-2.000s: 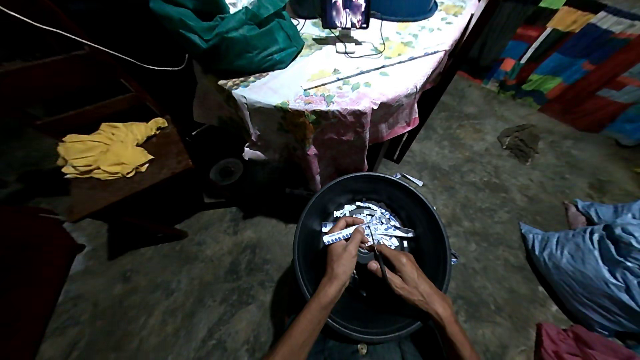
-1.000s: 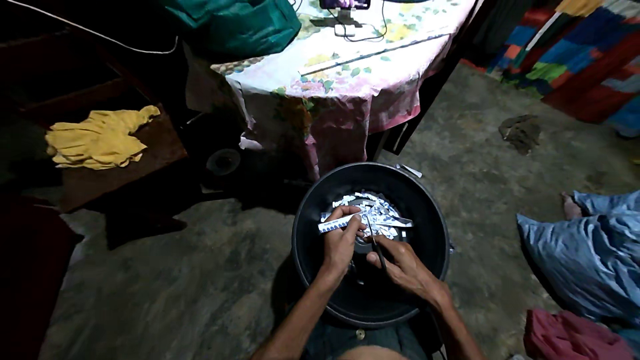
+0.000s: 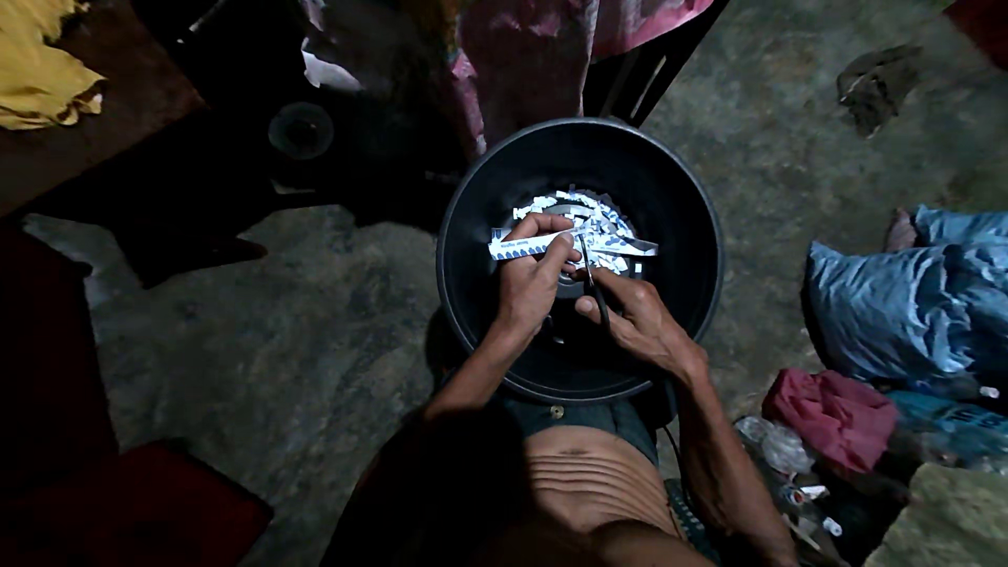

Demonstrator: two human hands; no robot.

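Note:
A round black tub (image 3: 465, 323) stands right in front of my body, with many small cut pieces of white and blue printed material (image 3: 605, 214) in it. Over the tub, my left hand (image 3: 537, 264) pinches a white strip with a blue pattern (image 3: 512, 249) between thumb and fingers. My right hand (image 3: 636, 315) holds dark-handled scissors (image 3: 598, 295), whose blades lie at the strip beside my left fingertips. The strip's far end sticks out to the right of the blades. How far the blades are apart is too small to tell.
A table with a pink cloth (image 3: 524, 71) stands beyond the tub. Yellow cloth (image 3: 39, 71) lies at the upper left. Blue-grey sacks (image 3: 890, 307), a red cloth bundle (image 3: 831, 417) and clear plastic (image 3: 776, 445) lie at the right. A dark rag (image 3: 874, 87) is on the floor.
The view has tipped down and now shows my torso and the floor near it. Both hands stay over the tub with the strip and scissors.

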